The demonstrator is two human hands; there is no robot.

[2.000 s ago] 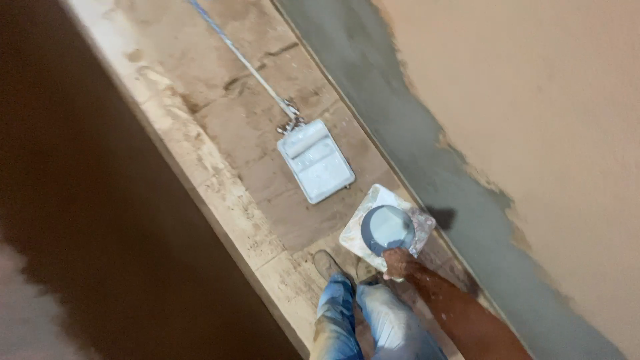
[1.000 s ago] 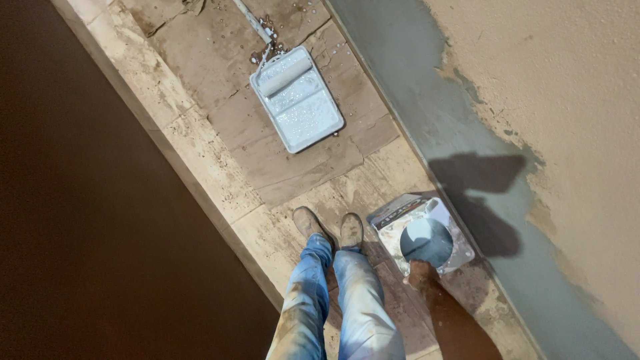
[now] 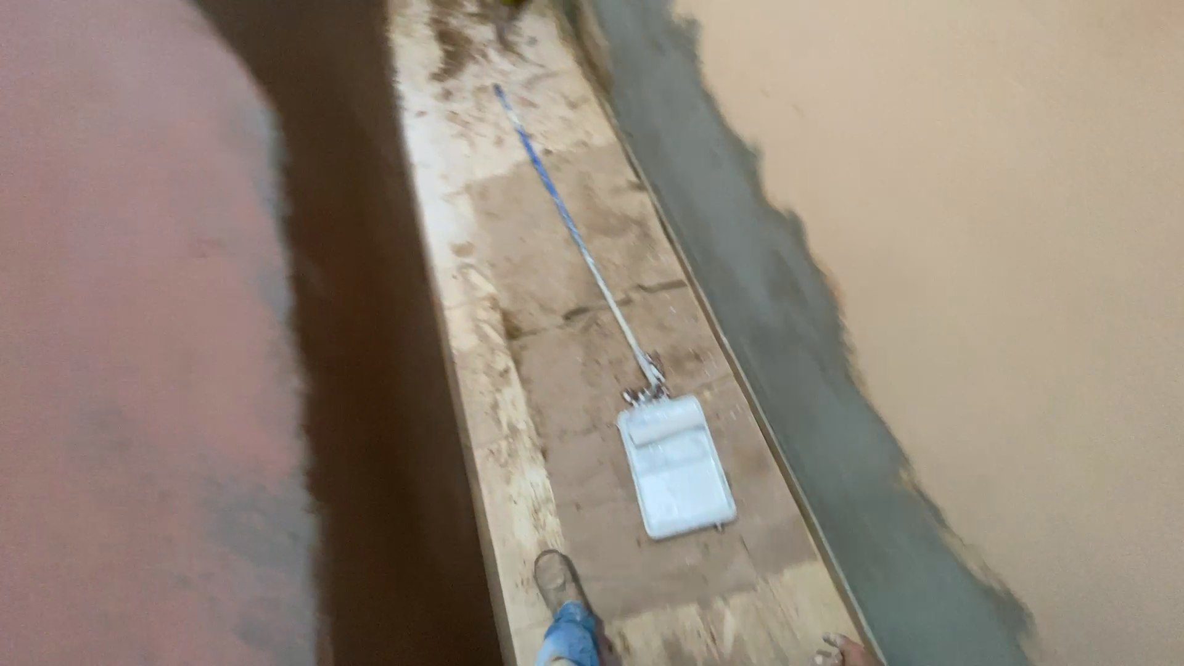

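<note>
At the bottom edge of the head view, right of my shoe, part of my right hand [image 3: 844, 650] shows; its fingertips are bent and whatever it may hold is out of frame. My left hand is not in view. A white-coated paint tray [image 3: 686, 486] lies on the brown floor covering ahead of my shoe. Resting across the tray's upper end is a paint roller [image 3: 668, 423], wet with white paint. Its long blue-and-white extension pole [image 3: 569, 222] runs away up the floor.
A tiled floor strip [image 3: 504, 462], dirty and partly under brown sheeting [image 3: 592, 361], runs between a dark drop [image 3: 388, 370] on the left and a wall with a grey band [image 3: 768, 305] on the right. My shoe [image 3: 557, 578] stands near the left edge.
The bucket that my right hand held earlier is out of view. The view has shifted forward along the floor; only one shoe and a little of the hand show now.
</note>
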